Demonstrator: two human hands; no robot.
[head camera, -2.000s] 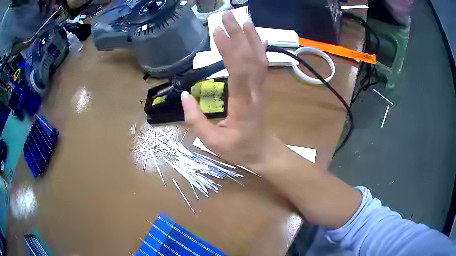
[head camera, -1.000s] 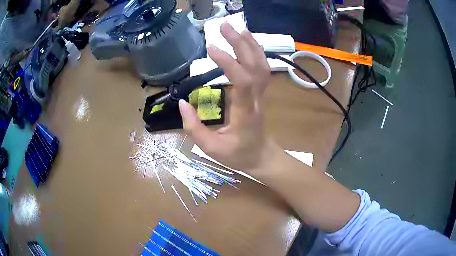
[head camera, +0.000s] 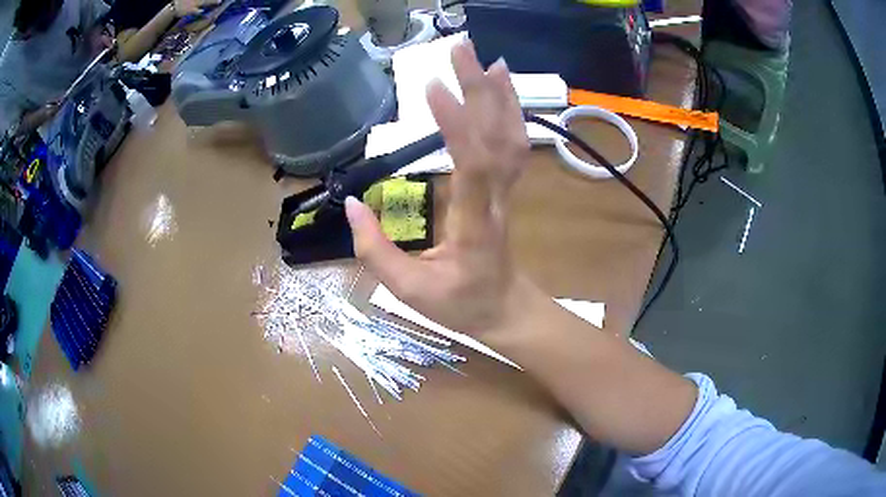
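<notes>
My right hand (head camera: 466, 214) is raised over the bench with its fingers apart and holds nothing. Behind it, the soldering iron (head camera: 389, 163) rests at the black stand (head camera: 321, 243) with yellow sponge (head camera: 403, 209); the hand hides part of the cable. A loose pile of silver tabbing ribbon offcuts (head camera: 364, 340) lies on the table, left of my wrist. A blue solar cell (head camera: 335, 474) is cut off by the bottom edge. My left hand is not in view.
A grey machine with a round slotted top (head camera: 316, 97) stands at the back. White ring (head camera: 597, 142), orange strip (head camera: 646, 110) and dark box (head camera: 554, 44) are back right. Blue cells (head camera: 83, 309) lie left. Green stool (head camera: 763, 92) is right. Another person's sleeve (head camera: 49, 58) shows top left.
The view has shifted slightly, so bench items sit a little lower in the picture. My right hand stays raised and open in nearly the same pose.
</notes>
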